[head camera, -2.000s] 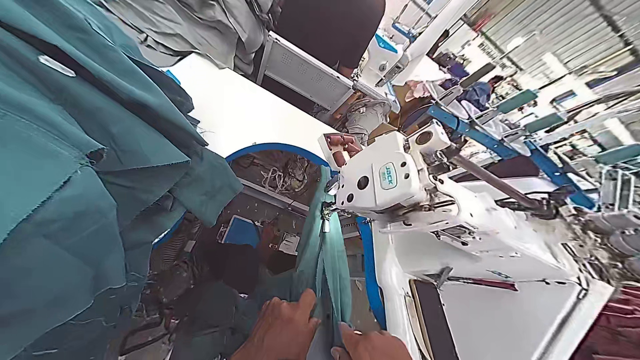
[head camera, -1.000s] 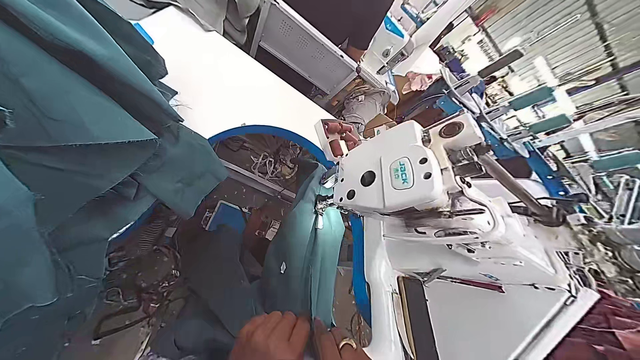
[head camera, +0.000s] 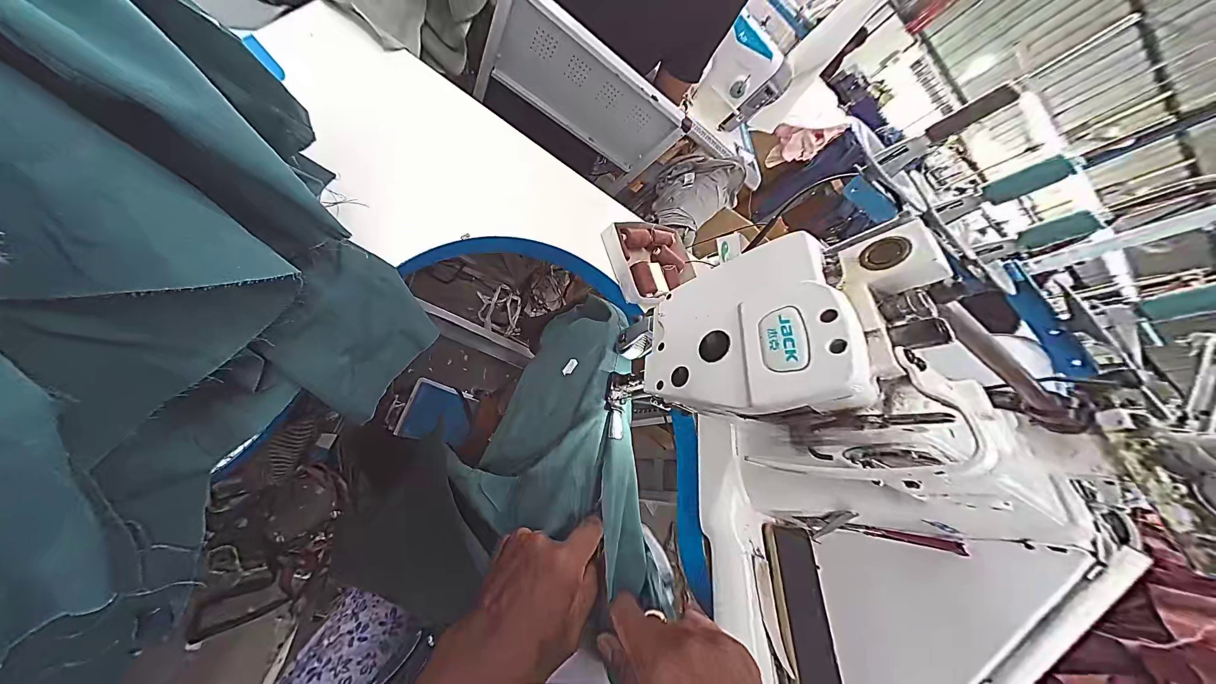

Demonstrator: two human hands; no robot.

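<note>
A white Jack industrial sewing machine [head camera: 760,332] fills the centre right. Teal fabric [head camera: 560,418] hangs from its needle and presser area [head camera: 622,385] down to both hands. My left hand [head camera: 537,589] grips the fabric's edge at the bottom centre, thumb and fingers closed on it. Close beside it on the right, my right hand [head camera: 670,636], with a ring on one finger, pinches the same strip. A small white mark shows on the fabric near the machine. The lower parts of both hands run out of view.
More teal fabric [head camera: 142,237] lies piled at the left on a white table [head camera: 427,152] with a blue rim. A tray of reddish-brown spools [head camera: 622,271] stands behind the machine head. Another person's arm [head camera: 674,84] is at the top, near a second sewing machine [head camera: 746,62].
The teal fabric between the hands and the machine, narrow two seconds ago, is spread wider to the left. Both hands still hold it near the bottom.
</note>
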